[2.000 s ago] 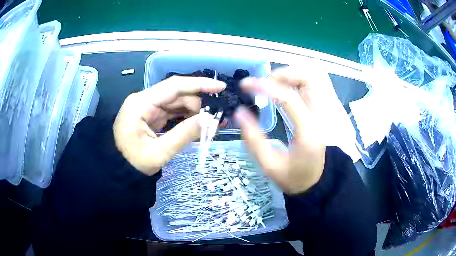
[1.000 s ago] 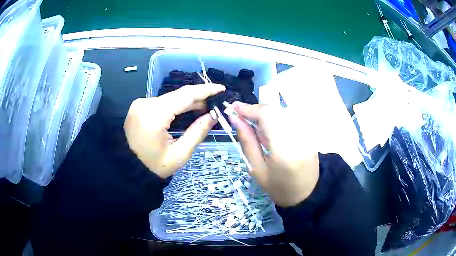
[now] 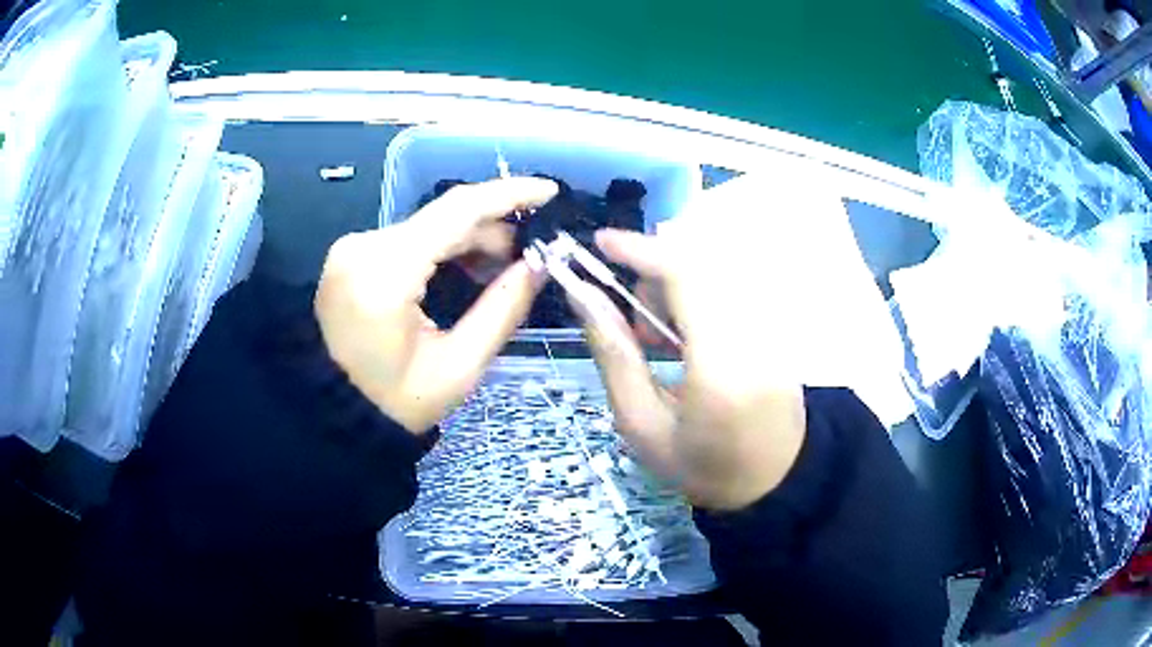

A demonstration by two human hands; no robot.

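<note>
My left hand [image 3: 423,297] pinches a black housing [image 3: 543,225] between thumb and fingers, above the tub of black pieces. White leads [image 3: 625,293] run from the housing down to the right, between the fingers of my right hand. My right hand [image 3: 701,367] is slightly blurred, its thumb and index fingertips apart beside the leads. The lead ends at the housing are partly hidden by my left fingertips. A clear tub of white leads [image 3: 394,556] lies below my hands. The tub of black pieces [image 3: 411,158] is behind it.
Stacked translucent tubs [image 3: 108,253] stand at left. A small white piece [image 3: 337,172] lies on the dark bench. Bright white sheets [image 3: 809,278] lie right of the tubs. A clear bag with dark contents [image 3: 1055,442] is at far right. A green conveyor [image 3: 569,44] runs behind a white edge.
My right thumb and index finger have come apart from their pinch at the housing. The leads between them have shifted. My left hand keeps its hold on the black housing.
</note>
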